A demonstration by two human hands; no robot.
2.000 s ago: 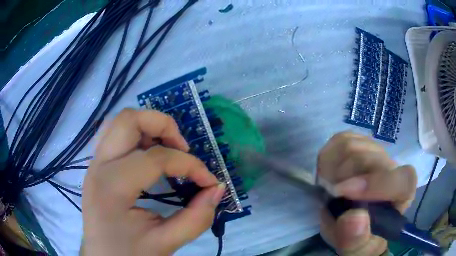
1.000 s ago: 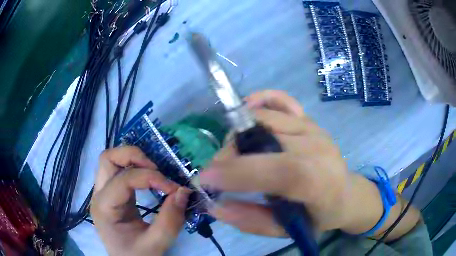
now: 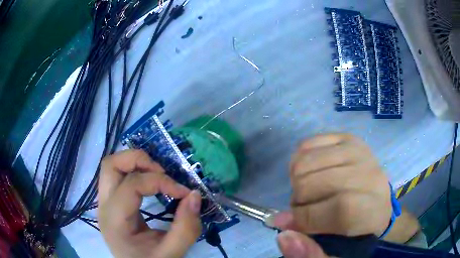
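A blue PCB panel [image 3: 156,136] lies tilted on a green round pad [image 3: 222,156], with a white line along it. My left hand [image 3: 151,201] is over the panel's left side, thumb and forefinger pinched on thin wire ends [image 3: 212,209] near its lower end. My right hand [image 3: 338,189] grips the dark handle of a soldering iron [image 3: 252,210]. The iron's silver barrel points left at the panel's lower end; the tip is blurred, so contact cannot be told. A black cable [image 3: 214,239] hangs below the panel. Thin solder wire [image 3: 233,106] lies on the white sheet and pad.
A bundle of black cables [image 3: 75,136] fans out at the left, frayed ends at the top. Two spare PCB panels [image 3: 353,65] lie side by side at the upper right, beside a white fan [image 3: 418,55]. Red wrap [image 3: 15,216] is at the far left.
The iron has swung from pointing up to pointing left, its tip now beside the panel's lower end. My right hand has moved right and down. My left hand stays pinched at the panel.
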